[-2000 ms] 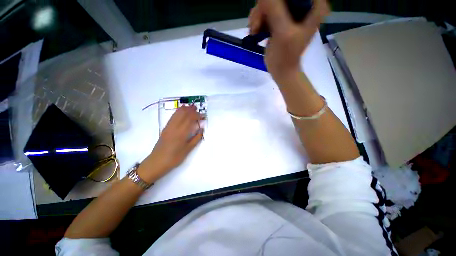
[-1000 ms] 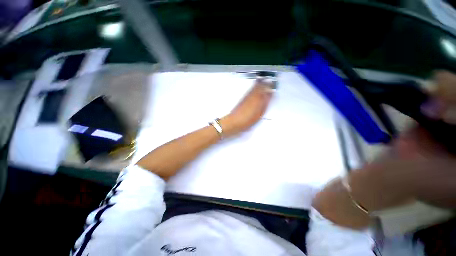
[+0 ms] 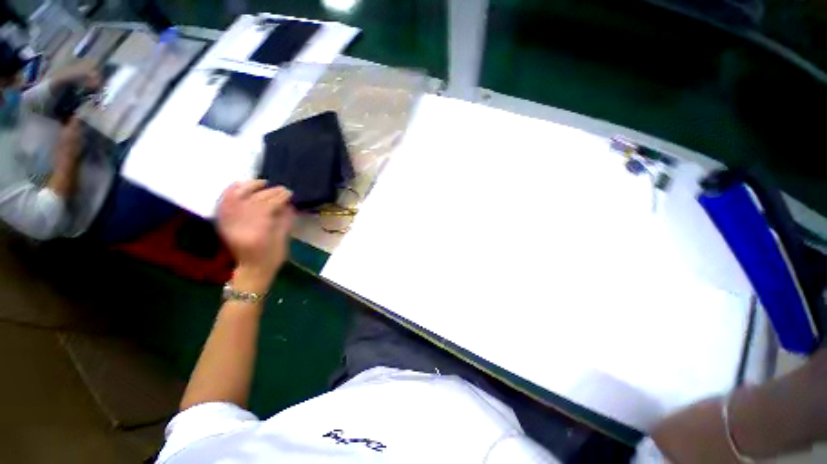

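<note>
My left hand (image 3: 254, 227), blurred, is at the lower left corner of the stack of black sheets (image 3: 304, 159); whether its fingers grip a sheet I cannot tell. The blue roller (image 3: 766, 263) is at the right, tilted, beside the white work sheet (image 3: 508, 245). My right forearm comes in at the lower right, but the hand is cut off by the right edge. The circuit board (image 3: 666, 168) with wires and small parts lies at the far right corner of the work sheet; its pale panel hardly shows.
Gold scissors handles (image 3: 340, 216) stick out beside the stack. Clear plastic film (image 3: 381, 100) lies behind it. Two dark panels (image 3: 238, 100) lie on white paper further left. Another person (image 3: 45, 172) works at the far left. A metal upright (image 3: 465, 45) stands behind the table.
The view has swung left. My left hand has left the circuit board and moved to the black stack. The roller has stayed at the right; my right hand has gone out of the picture.
</note>
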